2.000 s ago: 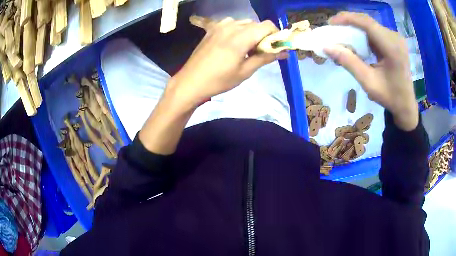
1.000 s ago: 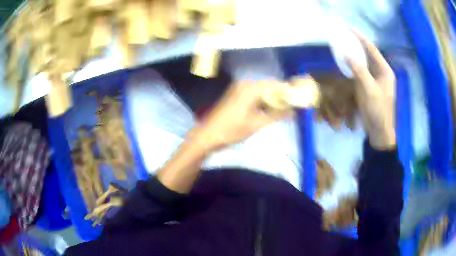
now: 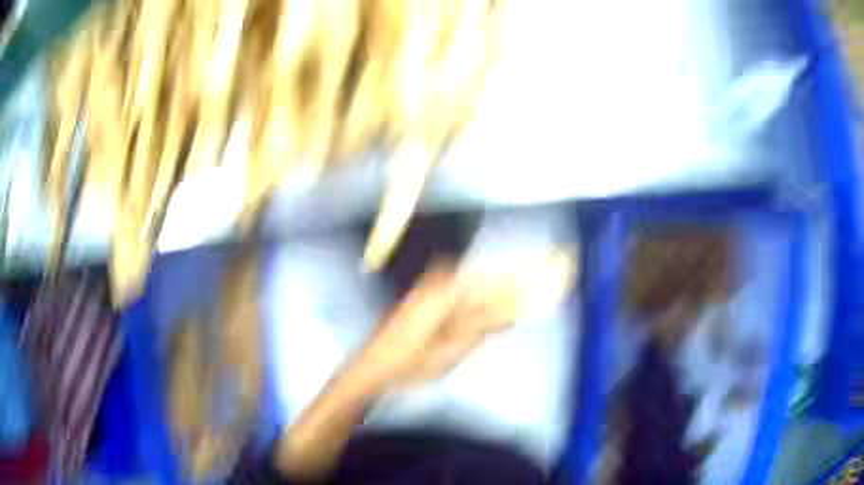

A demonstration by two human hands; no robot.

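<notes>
The view is strongly blurred. My left hand (image 3: 445,317) is over my lap, closed around a pale carved wooden piece (image 3: 549,282), whose end shows at the fingertips. My right sleeve (image 3: 654,407) lies over the blue tray (image 3: 791,332) on the right. My right hand (image 3: 675,322) is a faint smear above the sleeve, against brown pieces (image 3: 677,270) in that tray; its fingers and anything in them cannot be made out. The white bottle cannot be clearly identified.
Many long wooden pieces (image 3: 303,85) lie on the pale bench (image 3: 587,104), several jutting over its near edge. Another blue tray (image 3: 142,388) with wooden pieces (image 3: 213,379) is at left. A blurred whitish object (image 3: 767,90) is at upper right. Checked cloth (image 3: 76,350) shows at far left.
The view has tilted up, showing more of the bench. My right hand, earlier raised with the white bottle, is now lower over the right tray. My left hand still holds the wooden piece.
</notes>
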